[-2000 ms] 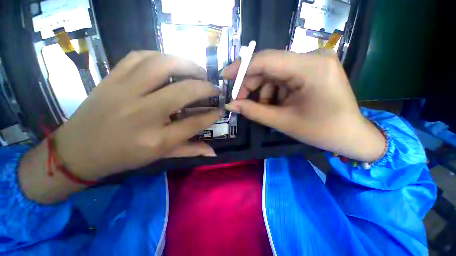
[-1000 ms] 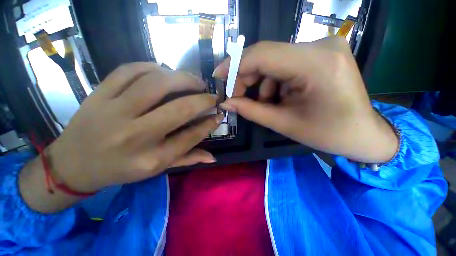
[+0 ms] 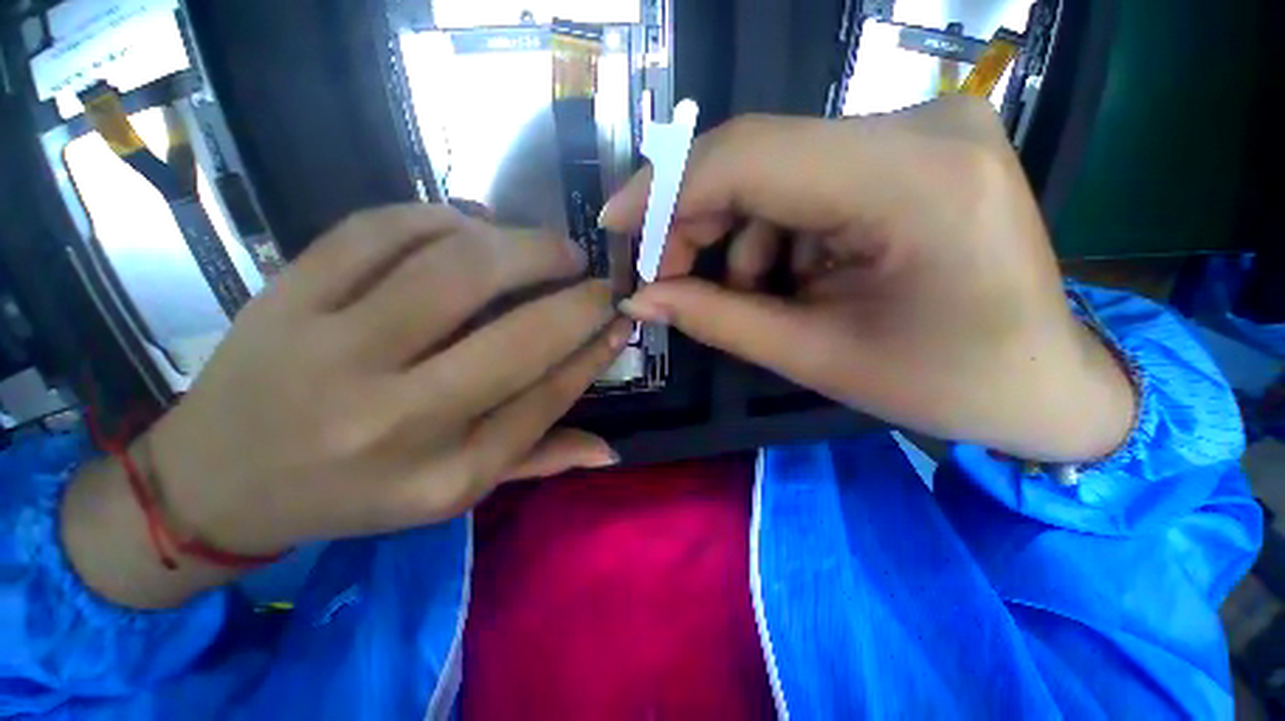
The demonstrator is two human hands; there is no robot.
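An open phone body (image 3: 493, 127) with a shiny silver inside lies in the black foam tray (image 3: 754, 85) in front of me. An orange-gold and dark flex cable (image 3: 576, 120) runs down its middle. My right hand (image 3: 874, 268) pinches a narrow white adhesive strip (image 3: 662, 197) that stands up over the phone's right edge. My left hand (image 3: 381, 366) lies over the phone's lower left, its fingertips touching or nearly touching my right fingertips at the strip's lower end. Whether the left fingertips grip anything is hidden.
Another phone body (image 3: 141, 211) lies in the tray on the left, and one (image 3: 916, 64) on the right, partly behind my right hand. A dark green surface (image 3: 1163, 141) is at the upper right. The tray's near edge is by my lap.
The tray and phones have shifted slightly left and up in view. The strip stands a little more upright than two seconds ago. Both hands stay at the phone's lower right.
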